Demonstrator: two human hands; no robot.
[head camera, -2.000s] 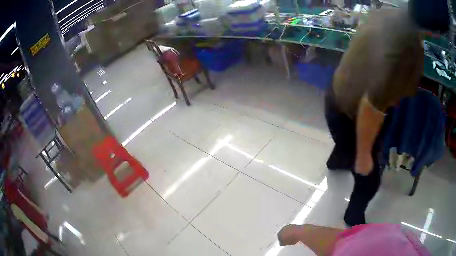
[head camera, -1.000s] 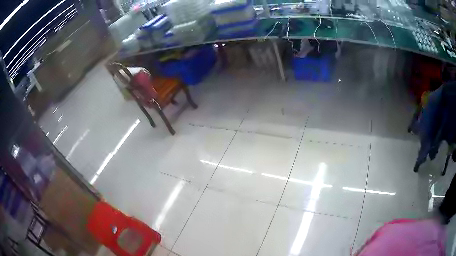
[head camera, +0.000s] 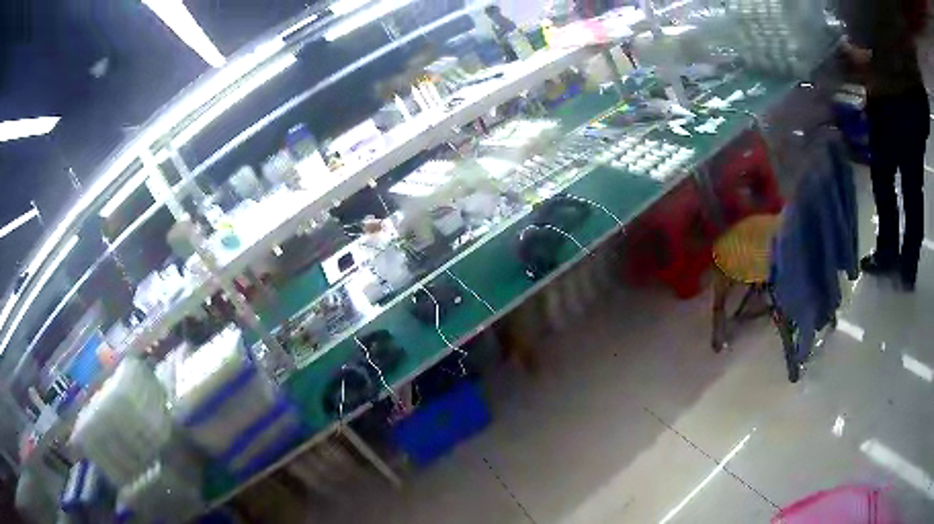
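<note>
Neither of my hands shows; only a bit of my pink sleeve (head camera: 835, 506) is at the bottom right edge. Nearest in front is a long green-topped bench (head camera: 481, 297), seen tilted. Several black curved devices (head camera: 435, 298) lie along it with thin white cables (head camera: 440, 325) trailing over its front edge. Rows of white moulded parts (head camera: 651, 159) lie further right on the bench. Stacked pale trays with blue edges (head camera: 230, 394) stand at its left end. The picture is blurred.
A blue crate (head camera: 442, 422) sits under the bench. Red crates or stools (head camera: 671, 241) stand by its right part. A chair with a yellow seat (head camera: 748, 248) has a blue garment (head camera: 819, 241) over it. A person in dark trousers (head camera: 901, 174) stands at the far right.
The view has swung right and up and tilted, so the bench now fills the middle. The red stool and brown chair have left the picture. My forearm, seen earlier, is out of view.
</note>
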